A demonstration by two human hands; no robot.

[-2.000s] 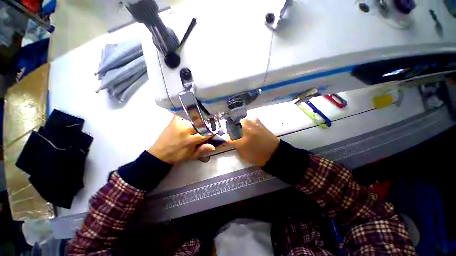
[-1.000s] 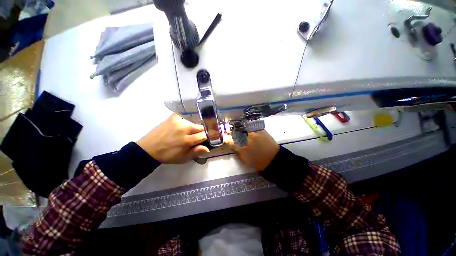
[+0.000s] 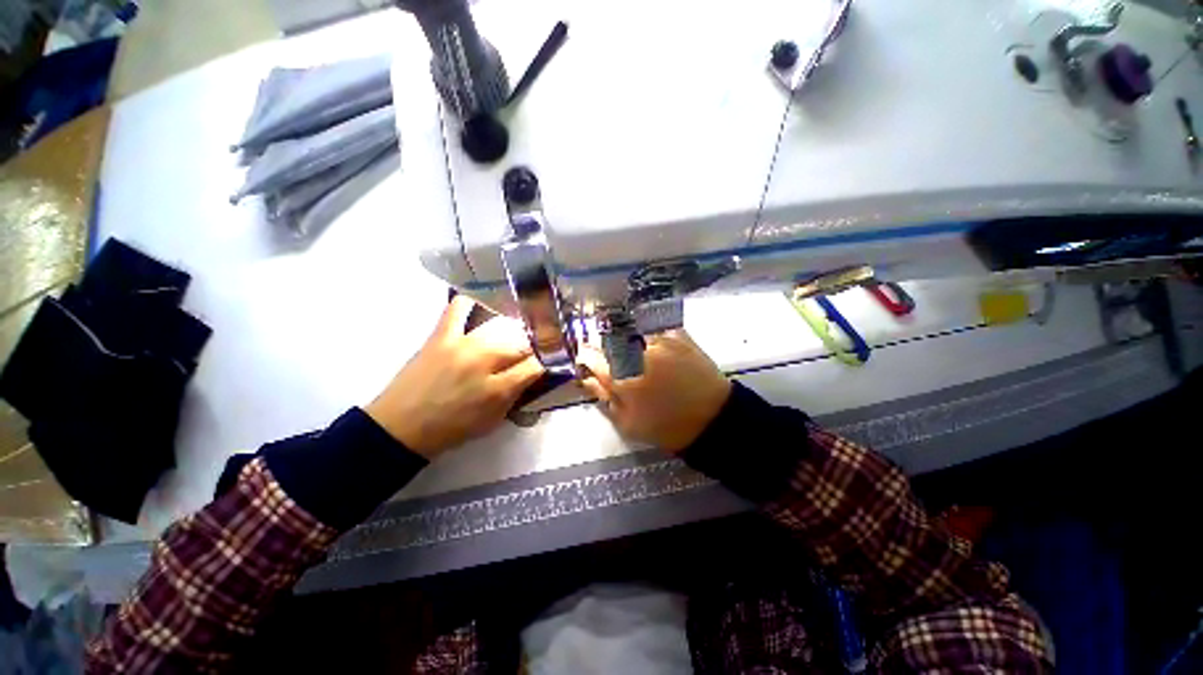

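Observation:
A dark fabric piece [image 3: 538, 390] lies at the needle, mostly hidden under my fingers and the machine head. My left hand [image 3: 455, 380] holds it from the left, fingertips beside the presser foot area. My right hand [image 3: 668, 390] is just right of the needle, fingertips close to the piece and partly behind metal parts of the head; whether it grips the fabric is hidden. The needle area [image 3: 585, 330] is brightly lit. The lockstitch machine head [image 3: 633, 145] stands above and behind both hands.
Grey strips [image 3: 323, 139] lie behind left of the needle. A dark pile [image 3: 106, 382] overlaps the brown board [image 3: 46, 198] at left. Yellow-blue snips [image 3: 834, 330], red snips [image 3: 893, 298] and a yellow tag [image 3: 1003, 306] are under the arm. Measuring tape [image 3: 528, 509] runs along the front edge.
The view has shifted, so the machine appears farther right than two seconds ago. Dark fabric now shows at the upper edge of my left hand. Both hands remain close to the needle.

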